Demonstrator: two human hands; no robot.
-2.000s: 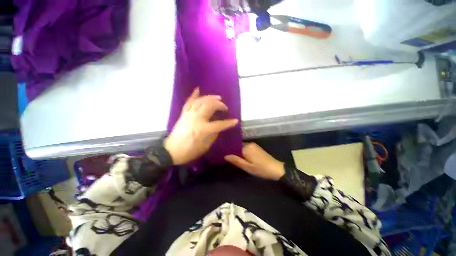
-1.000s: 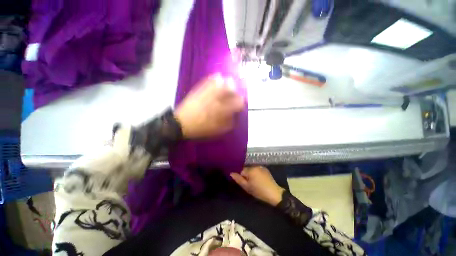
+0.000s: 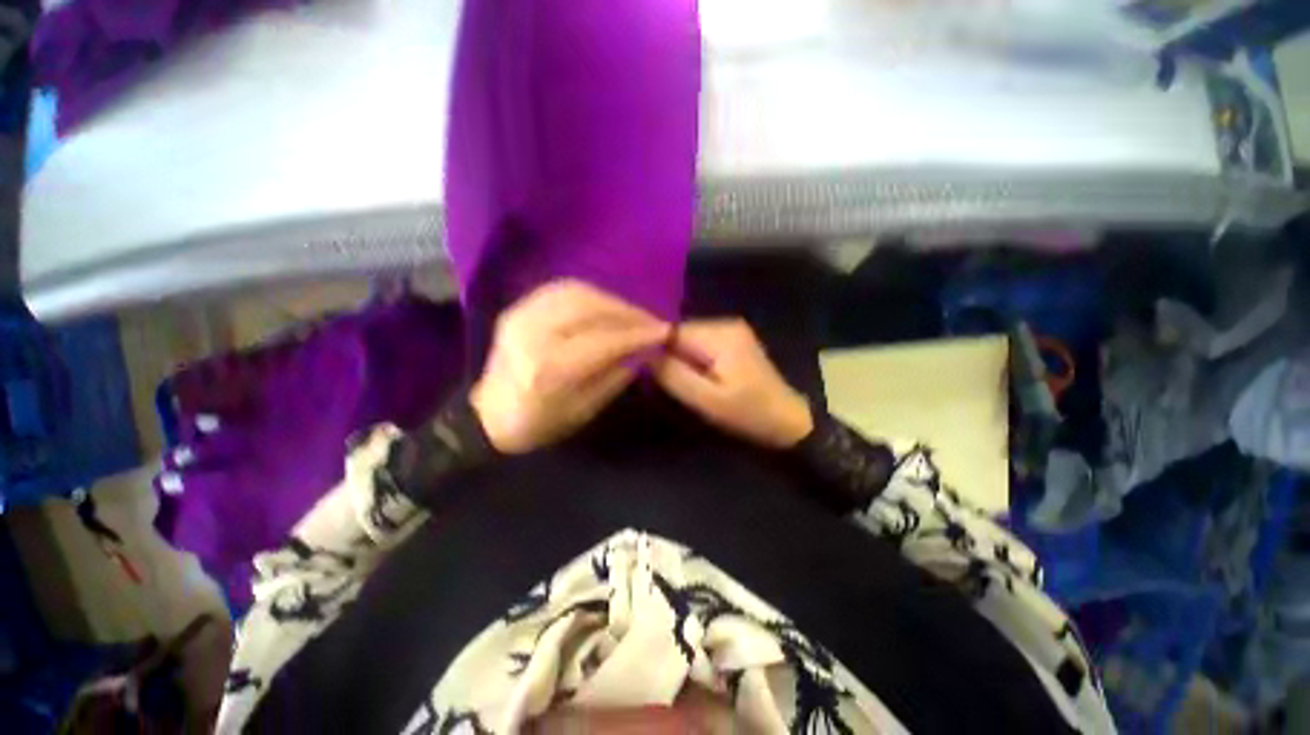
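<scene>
A bright purple fabric piece [image 3: 575, 158] runs from the top of the view over the table's front edge to my lap. My left hand [image 3: 563, 366] and my right hand [image 3: 730, 381] meet at its lower right edge and pinch the cloth between their fingertips. The fingertips nearly touch, and a small bit of purple shows between them. The needle area is out of the picture.
The white table [image 3: 287, 158] has a ruled strip along its front edge. More purple cloth [image 3: 316, 417] hangs below at the left. A purple pile [image 3: 122, 58] lies at the top left. A pale yellow board [image 3: 920, 417] and grey garments [image 3: 1192, 345] are at the right.
The view has tipped down, so the machine and snips are out of sight. My left hand has moved off the cloth on the table down to the lap, beside my right hand.
</scene>
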